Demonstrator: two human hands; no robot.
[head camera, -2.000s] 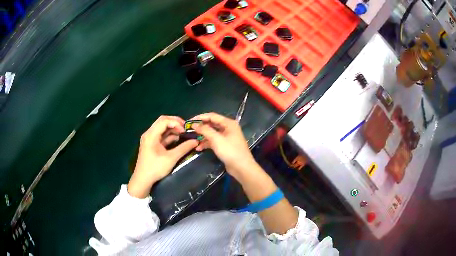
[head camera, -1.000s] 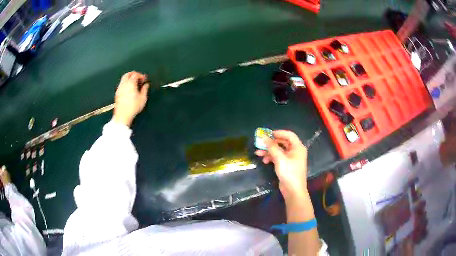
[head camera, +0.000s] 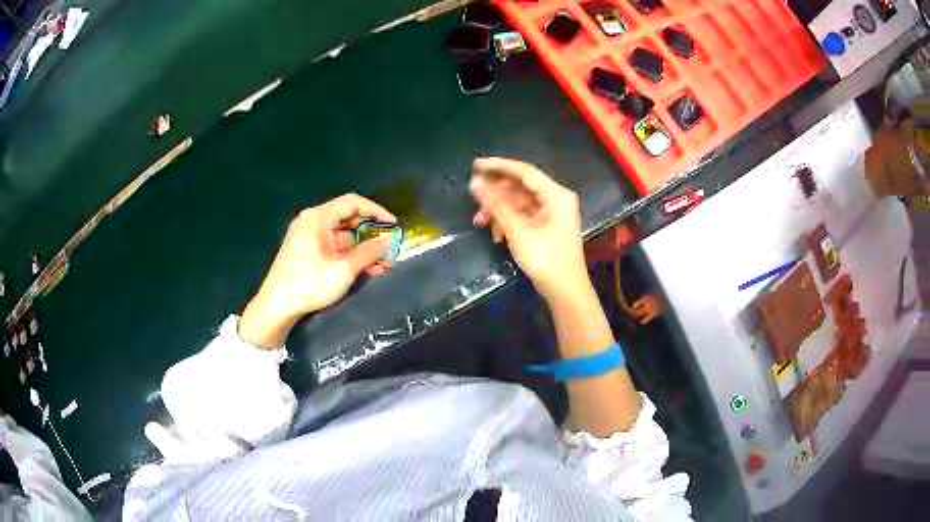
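Note:
My left hand (head camera: 324, 255) holds a smartwatch case (head camera: 380, 237) between thumb and fingers, above the green mat. The case has a teal rim and a yellow-gold area; the thumb covers part of it. My right hand (head camera: 528, 216) is to the right of it, apart from the case, with fingers half curled and slightly blurred. I see nothing held in it. The amber tape patch (head camera: 416, 237) on the mat shows between my hands, partly covered by the left hand and the case.
The orange-red parts tray (head camera: 729, 87) at upper right holds watch cases and black screen modules. More black modules (head camera: 475, 75) lie left of it. The white dispensing machine (head camera: 704, 306) stands right, bearing brown fixtures and a blue stick. Another person's white sleeve (head camera: 29, 464) shows at lower left.
My left hand has come back from the far left to the middle. The case has passed from my right hand to my left. My right hand has released it and moved up.

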